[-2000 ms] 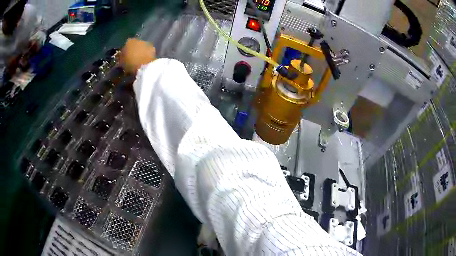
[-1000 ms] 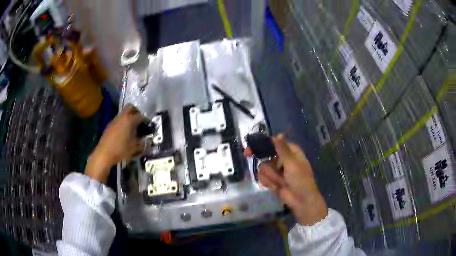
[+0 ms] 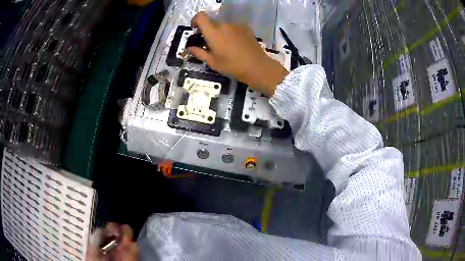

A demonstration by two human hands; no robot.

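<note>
My right hand (image 3: 234, 51) reaches over the press fixture (image 3: 168, 138). Its thumb and fingers are around a small dark unit (image 3: 196, 43) on the far left nest (image 3: 176, 47); part of the unit is hidden by the hand. My left hand (image 3: 121, 243) is at the bottom edge, partly cut off and blurred, with a small unit with a shiny edge (image 3: 108, 244) in its fingers. The near left nest (image 3: 198, 102) shows a bare cream plate. The near right nest (image 3: 259, 108) has a white plate, partly covered by my right wrist and sleeve.
A white parts tray (image 3: 46, 204) with rows of narrow parts lies at the lower left, below a blister tray (image 3: 35, 76). A clear tape roll (image 3: 157, 92) and a black pen-like tool (image 3: 291, 46) are on the fixture. Plastic-covered grey surfaces with labels (image 3: 403, 92) stand at the right.
The view has shifted towards the white tray. My left hand has left the nest for the bottom left with a unit. My right hand has moved from the fixture's right side to the far left nest.
</note>
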